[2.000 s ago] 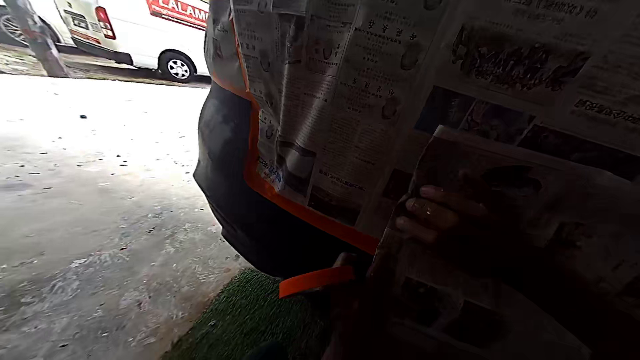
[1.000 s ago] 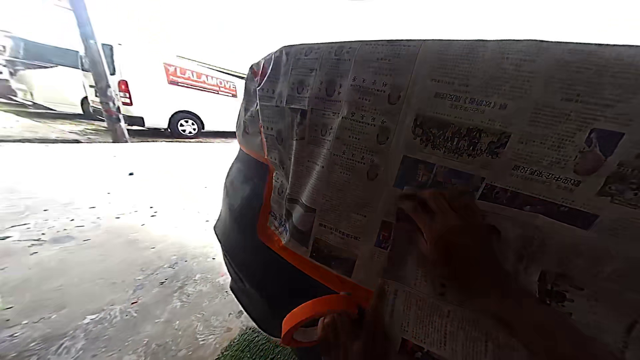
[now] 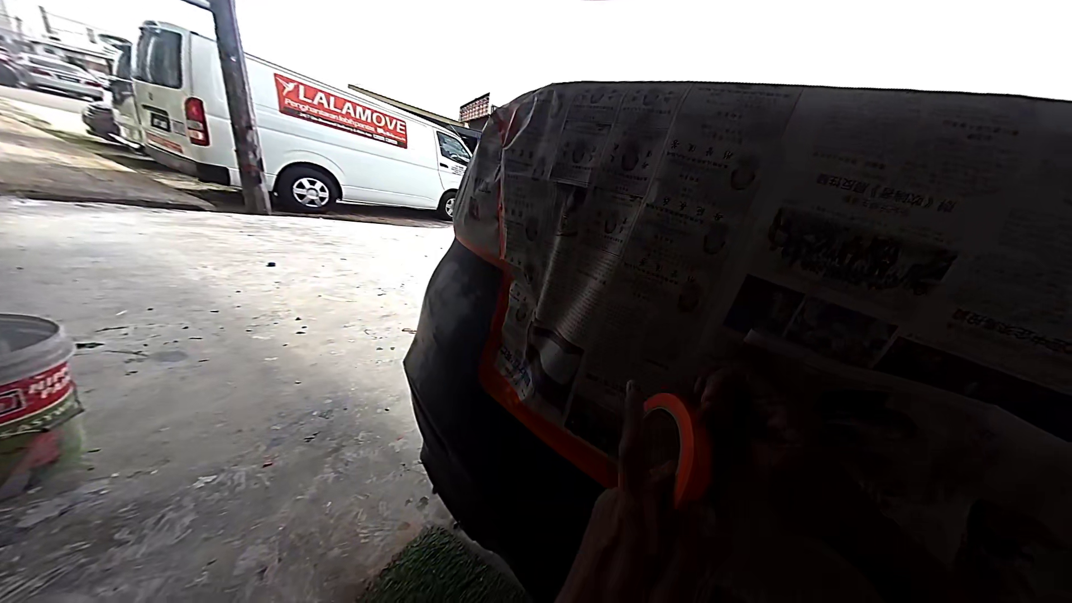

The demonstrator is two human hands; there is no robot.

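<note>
Newspaper sheets [image 3: 636, 218] cover the upper part of a vehicle's rear end, with orange masking tape [image 3: 544, 429] along their lower left edge. Below and left of the tape shows the dark bumper [image 3: 469, 360]. My left hand [image 3: 624, 511] holds a roll of orange tape [image 3: 691, 452], which stands on edge in front of the newspaper. Close to the roll on its right, my right hand [image 3: 729, 410] is in deep shadow; its fingers are near the roll, and whether they hold anything cannot be made out.
A plastic bucket [image 3: 33, 377] stands on the concrete floor [image 3: 251, 352] at the left. Green artificial turf [image 3: 444, 569] lies below the bumper. Farther back are a leaning post [image 3: 239, 109], a white van [image 3: 360, 172] and parked cars [image 3: 63, 75].
The tape roll, low by the bumper's tape line before, is now higher and turned upright. My right hand has come down from the newspaper to beside the roll. The view has shifted, showing the bucket.
</note>
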